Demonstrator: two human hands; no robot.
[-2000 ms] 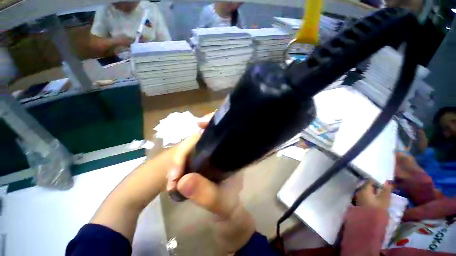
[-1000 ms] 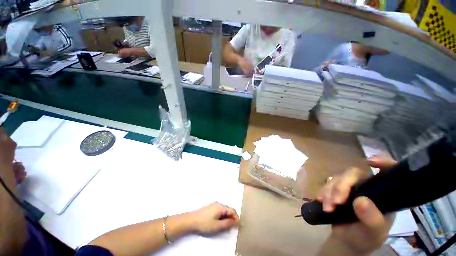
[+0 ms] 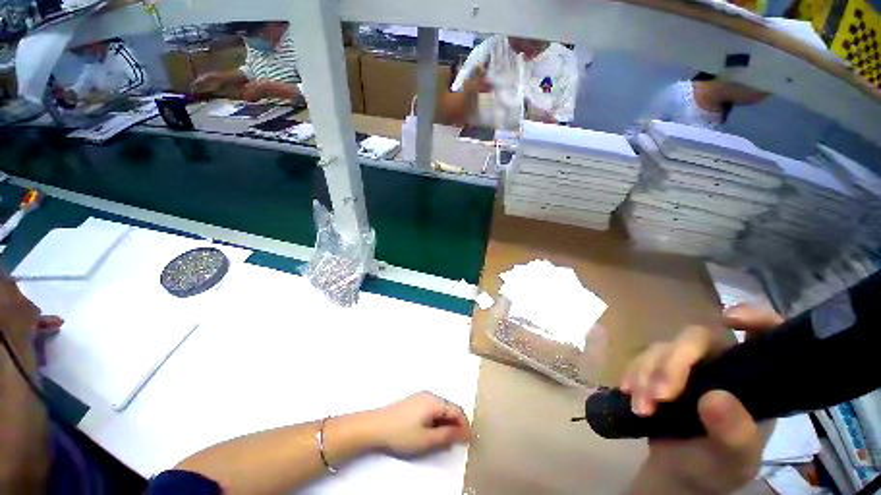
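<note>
My right hand (image 3: 691,406) grips the thick black electric screwdriver (image 3: 811,358) at the right. The tool lies nearly level, its thin bit pointing left above the brown board. My left hand (image 3: 425,423) rests on the white bench at the board's left edge, fingers curled. No object shows in it, though its fingertips are partly hidden. The clear screw box (image 3: 541,348) stands on the board ahead of my hands. Small white cards (image 3: 553,295) fan over its back part.
Stacks of white units (image 3: 570,174) stand behind the box. A plastic bag of screws (image 3: 338,269) leans by the white post (image 3: 333,145). A round screw dish (image 3: 194,272) and flat white units (image 3: 145,363) lie left, beside another person's hand (image 3: 46,327). People sit opposite.
Over two seconds, the view has swung left. The screwdriver has moved from the centre to the right, and my left hand has come away from it onto the bench. Little differs from one second ago.
</note>
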